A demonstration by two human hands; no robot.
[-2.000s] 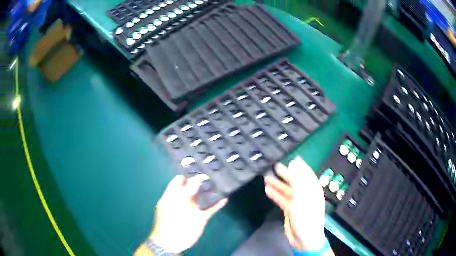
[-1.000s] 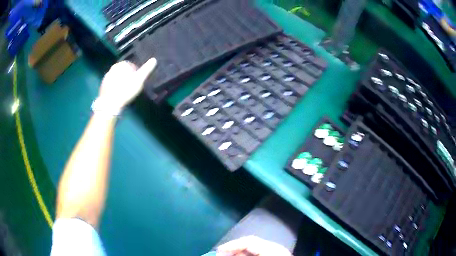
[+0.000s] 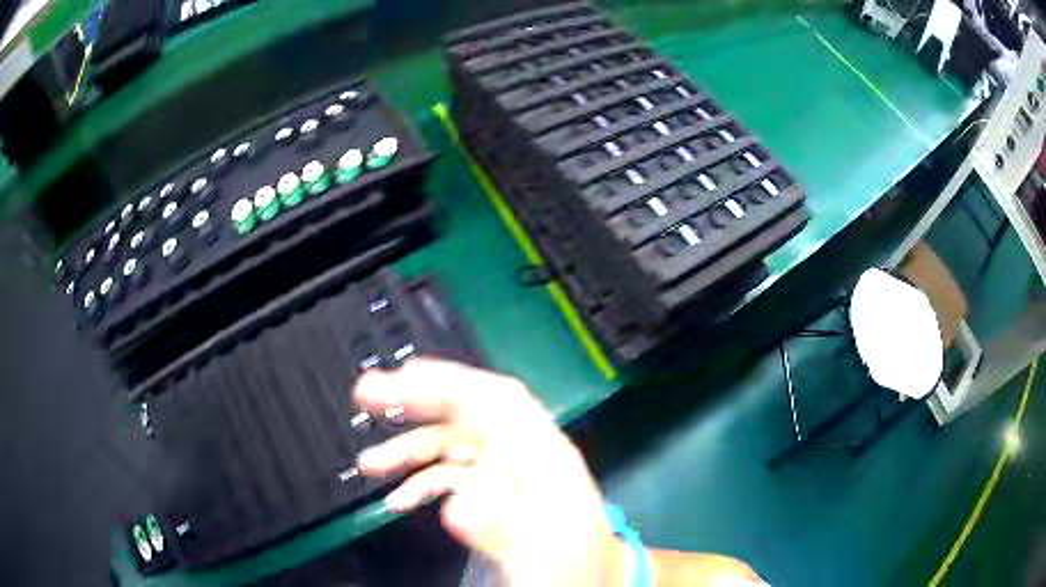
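My right hand, with a blue wristband, is over the right side of the black ribbed working tray. Its fingers are spread and blurred, and I see nothing held in them. Small dark parts with white patches lie in the tray near the fingertips. My left hand is out of view. Beyond the working tray, the upper tray stack holds dark round units and a row of green-and-white pieces.
A tall black tray stack with ring parts on top stands at the right, beside a yellow tape line. A dark blurred surface covers the left edge. A white round stool stands beyond the bench at right.
The view has swung right, to the working tray and right stack. My left hand and the slanted left trays have left view. My right hand has come up from the lower edge over the working tray.
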